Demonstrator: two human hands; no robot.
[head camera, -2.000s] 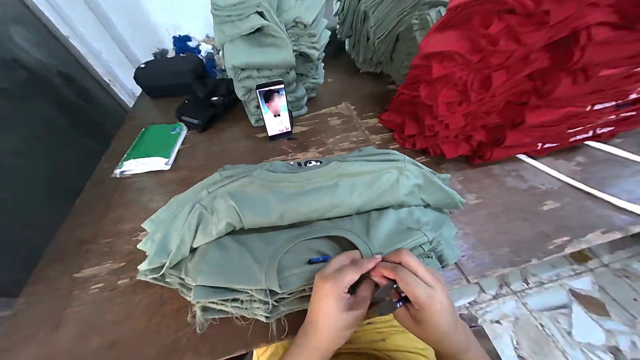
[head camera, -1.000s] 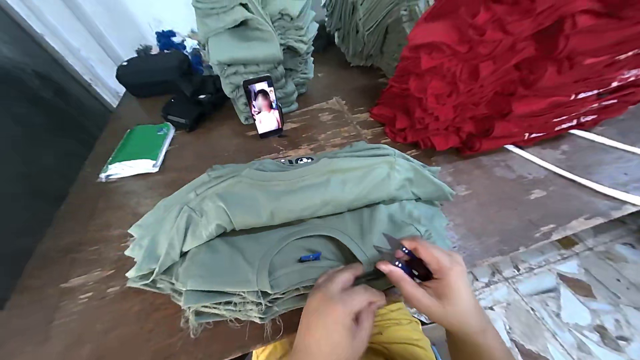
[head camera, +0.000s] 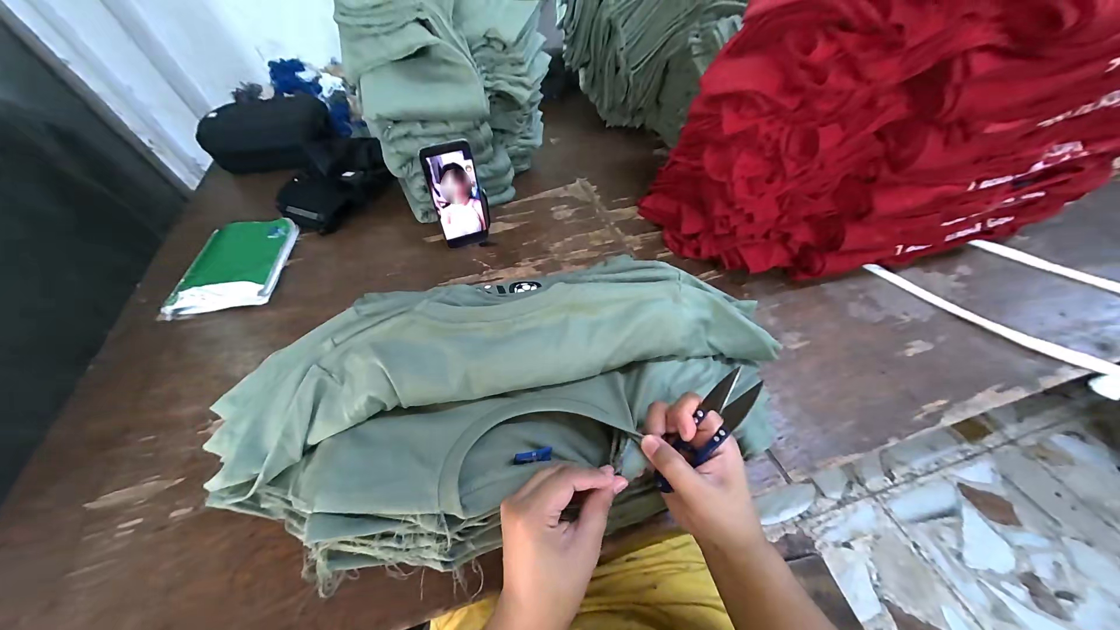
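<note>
A stack of sage-green T-shirts (head camera: 525, 350) lies on the wooden table, its raw lower edges fraying into threads. The top shirt's ribbed neckline (head camera: 464, 446) curves around a small blue label (head camera: 533, 455). My right hand (head camera: 700, 455) holds blue-handled thread snips (head camera: 722, 411), blades spread and pointing up and away, while its thumb and forefinger pinch the right side of the neckline. Just left of it, my left hand (head camera: 564, 516) has thumb and forefinger pinched together at the fabric edge or a thread there; which one is too small to tell.
Behind the shirts a phone (head camera: 455, 194) leans on a folded green garment pile (head camera: 420, 87). Red garments (head camera: 857, 131) are heaped at the back right beside white straps (head camera: 997, 324). At the left lie a green packet (head camera: 229, 262) and black cases (head camera: 262, 133). Tiled floor shows lower right.
The snips have swung from pointing left to pointing up and away in my right hand. My left fingers have lifted from resting on the shirt to a pinch beside the neckline.
</note>
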